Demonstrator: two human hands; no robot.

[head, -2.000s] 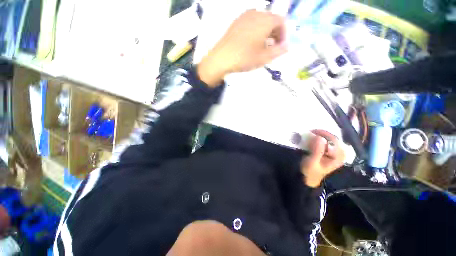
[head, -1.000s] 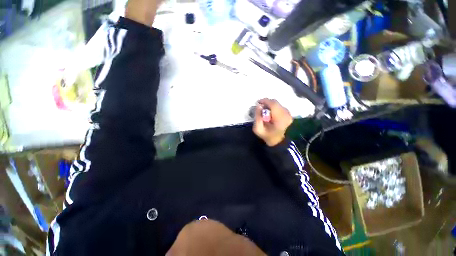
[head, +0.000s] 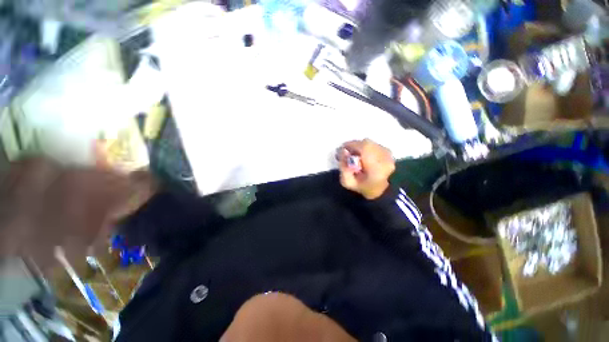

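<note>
My right hand (head: 368, 170) is at the front edge of the white work mat (head: 234, 127), its fingers closed around a small red-and-white item (head: 353, 161). Most of that item is hidden by the fingers. My left hand (head: 73, 204) is a large brown blur at the far left, over the boxes beside the mat. Its fingers and anything in them cannot be made out. A slim dark tool with a thin metal tip (head: 294, 95) lies on the mat, away from both hands.
A light-blue handheld fan (head: 457, 110) lies right of the mat, beside a long black tool (head: 387, 105) and a pale round grille (head: 501, 81). A cardboard box of silvery parts (head: 591, 260) is lower right. Blue parts (head: 127, 250) show lower left.
My left hand has swung from the top of the mat down to the far left. My right hand stays near the mat's front edge with the red-and-white item. The camera view has shifted.
</note>
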